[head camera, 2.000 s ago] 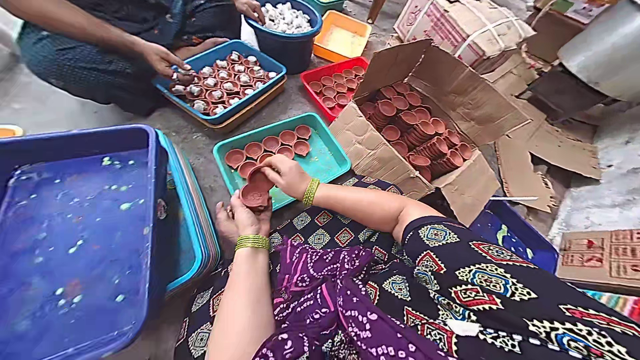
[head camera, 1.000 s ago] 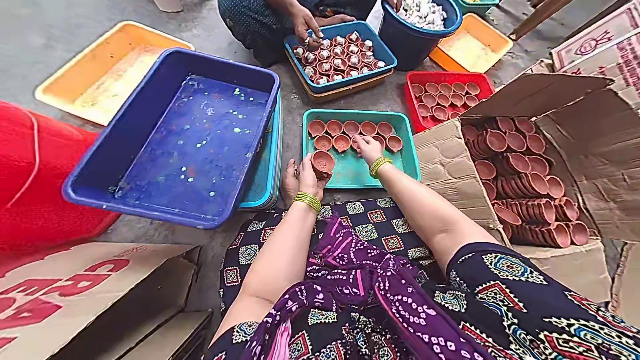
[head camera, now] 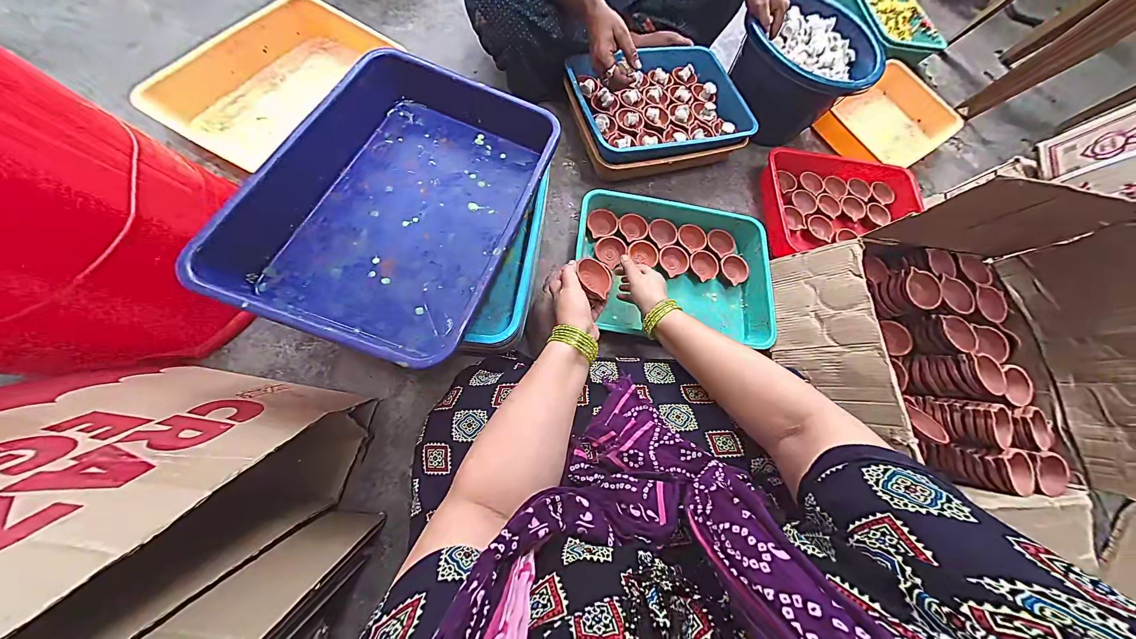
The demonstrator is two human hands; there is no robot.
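Observation:
Several clay diya lamps [head camera: 661, 232] sit in two rows in the upper part of a teal plastic tray [head camera: 765, 319] in front of me. My left hand [head camera: 571, 300] holds a clay diya [head camera: 594, 277] at the tray's left edge, with possibly more beneath it. My right hand [head camera: 641, 286] is over the tray, its fingertips by the lower row; whether they touch a lamp, I cannot tell. To the right, an open cardboard box [head camera: 821, 342] holds many stacked clay diyas [head camera: 967, 373].
A large blue tray [head camera: 399, 231] lies on stacked trays at left, beside a red container [head camera: 98, 222] and cardboard carton [head camera: 133, 461]. Across from me, a person's hand [head camera: 611, 40] is over a blue tray [head camera: 661, 153] of diyas with white pieces. A red tray [head camera: 774, 209] holds more diyas.
My right hand has moved from the diyas in my left hand to the tray. The lower row holds more diyas than two seconds ago. The view has shifted left.

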